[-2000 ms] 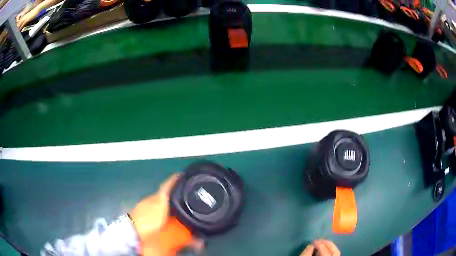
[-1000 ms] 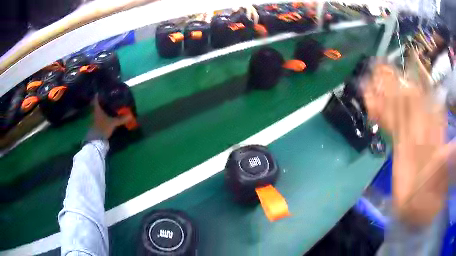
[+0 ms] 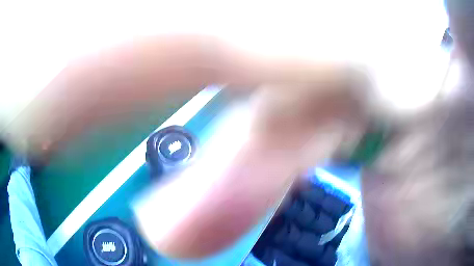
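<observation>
Two black round speakers stand on the teal bench, white logos facing up. One speaker (image 3: 174, 147) is beside the white strip, near the centre. The other speaker (image 3: 109, 246) is at the lower left, cut by the bottom edge. Large blurred skin-toned shapes very near the lens cover the middle and right; they look like my right hand (image 3: 312, 109) and arm, but the fingers cannot be made out. My left sleeve (image 3: 25, 215) shows at the lower left edge; my left hand is lost in blur above it. Whether either hand holds anything cannot be told.
The white strip (image 3: 99, 193) runs diagonally between the bench and the green belt (image 3: 78, 182). A blue lined crate (image 3: 338, 182) with rows of black parts (image 3: 306, 223) stands at the lower right beyond the bench edge. The top is overexposed white.
The view has swung right and blurred. Both bench speakers now sit further left. My left arm is near the left edge, and blurred skin-toned shapes fill much of the view.
</observation>
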